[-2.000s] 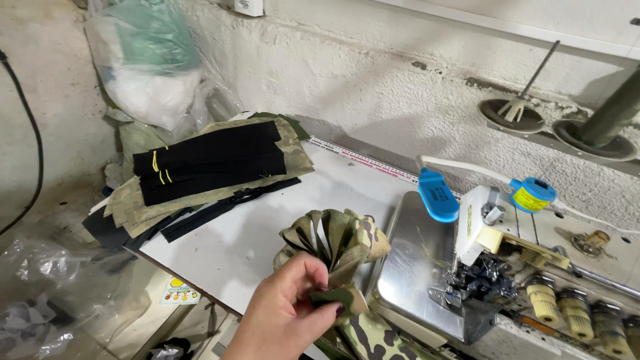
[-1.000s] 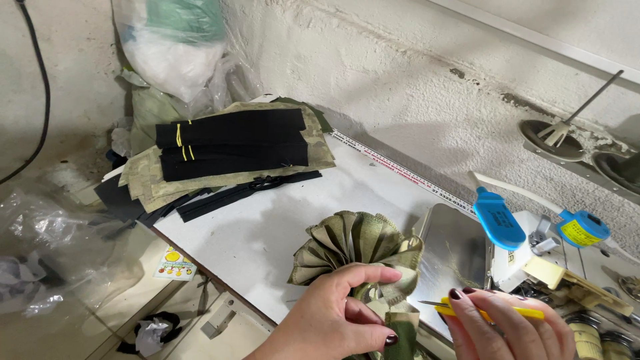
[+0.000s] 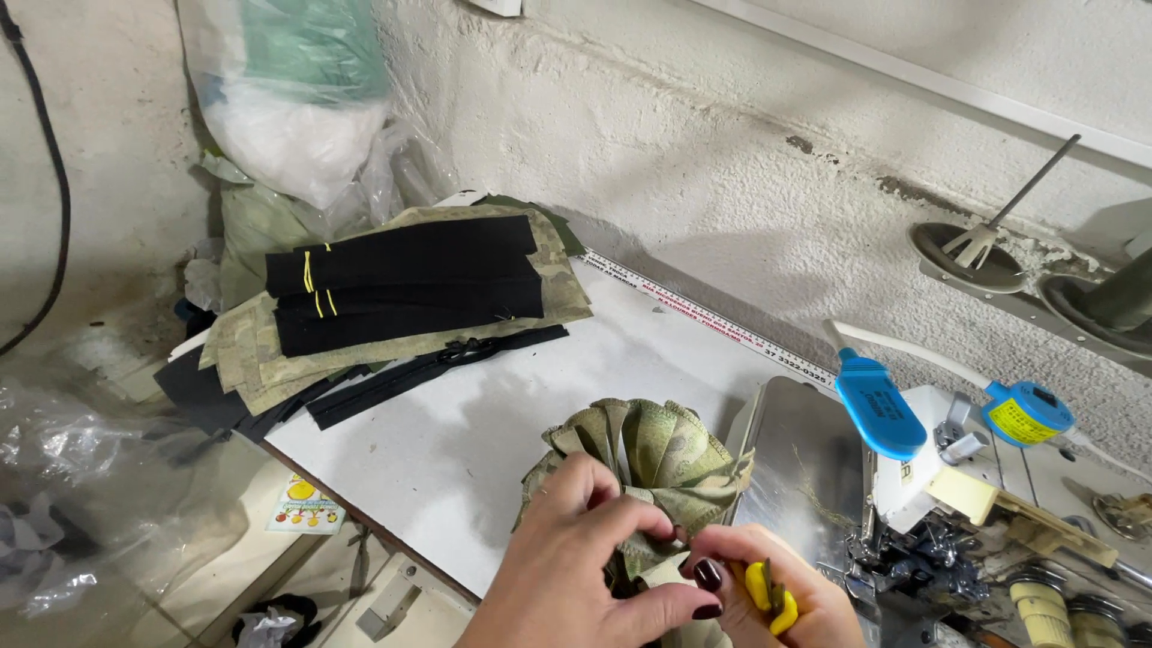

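Observation:
A bundle of camouflage fabric pieces (image 3: 661, 441), fanned out in folds, lies at the near edge of the white table, left of a metal plate. My left hand (image 3: 585, 558) grips the lower, gathered part of the bundle between thumb and fingers. Close against it on the right, my right hand (image 3: 765, 576) holds a small yellow-handled tool (image 3: 771, 598), probably thread snips, in its curled fingers; its blades are mostly hidden. The fingertips of both hands meet at the gathered fabric, and what lies between them is partly covered.
Black fabric pieces with yellow thread marks (image 3: 405, 283) lie on camouflage panels (image 3: 252, 360), beside a black zipper strip (image 3: 432, 373). A sewing machine (image 3: 909, 468) with a blue lamp (image 3: 877, 405) stands at right. Plastic bags (image 3: 297, 108) hang at back left. A printed ruler tape (image 3: 702, 315) edges the table.
My right hand, out of view two seconds ago, came in at the right with the yellow tool. It has since moved left against my left hand at the bundle.

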